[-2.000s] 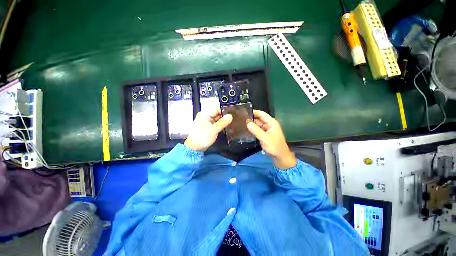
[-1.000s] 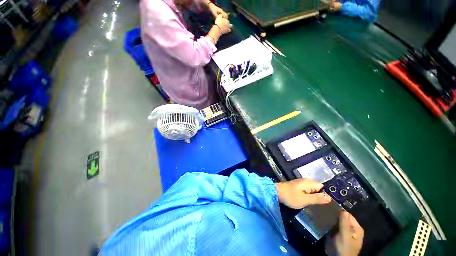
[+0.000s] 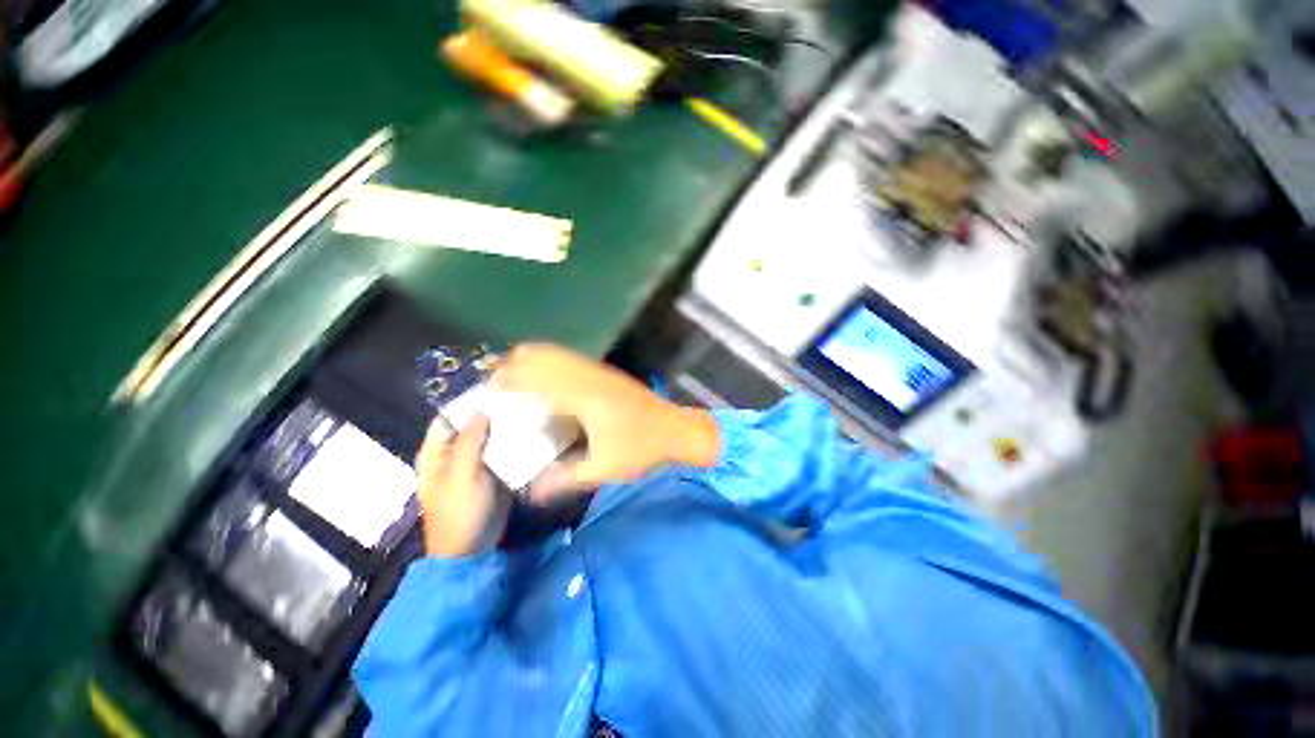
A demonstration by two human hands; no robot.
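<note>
A phone housing [image 3: 512,440] with round camera rings at its upper left end and a bright silvery face is held in both hands over the tray's right end. My left hand [image 3: 459,490] grips its left lower side. My right hand [image 3: 606,418] grips its right side, fingers partly over it. The black tray [image 3: 382,346] holds three phone housings side by side, the nearest with a bright face [image 3: 356,485]. The slot beside the held phone shows dark. The picture is blurred.
Behind the tray are a pale strip [image 3: 454,225] and long thin strips [image 3: 260,267]. An orange tool [image 3: 505,79] lies by a pale yellow block [image 3: 570,51]. At the right stands a white machine [image 3: 764,245] with a lit touchscreen [image 3: 884,361] and brass-coloured fixtures [image 3: 930,185].
The view has swung from the aisle and the worker in pink to the white machine at the right. Both hands still hold the phone housing.
</note>
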